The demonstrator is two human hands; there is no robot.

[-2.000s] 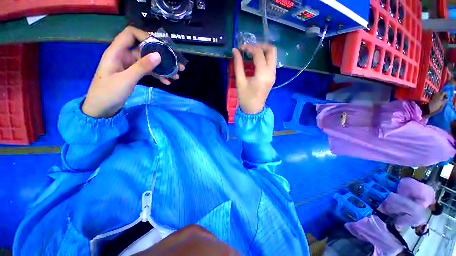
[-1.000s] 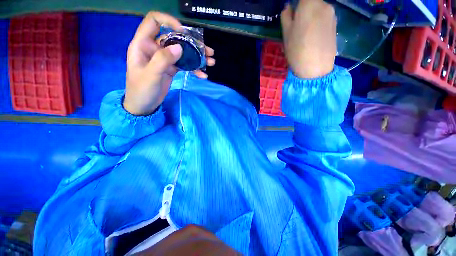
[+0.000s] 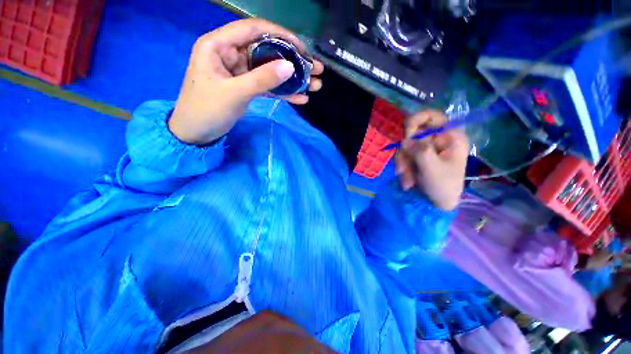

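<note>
My left hand [image 3: 225,76] holds a round watch case [image 3: 280,63] with a black glossy face and shiny metallic rim, the thumb on its face and the fingers behind it. My right hand [image 3: 436,155], somewhat blurred, holds a slim blue stick [image 3: 443,129] between its fingertips. The stick points down and left toward my lap, and its far end blurs near the tester. The two hands are apart, and the stick does not touch the case.
The black fixture plate [image 3: 387,66] with white lettering and a shiny clear seat is on the green bench [image 3: 304,21]. The blue-and-white tester [image 3: 553,83] stands right of it, a thin tube [image 3: 512,171] below. Red trays [image 3: 574,190] and a person in a pink smock [image 3: 515,259] are at right.
My right hand has gone up over the bench and come back lower with the blue stick in it. My left hand still holds the case. The view has turned and shifted.
</note>
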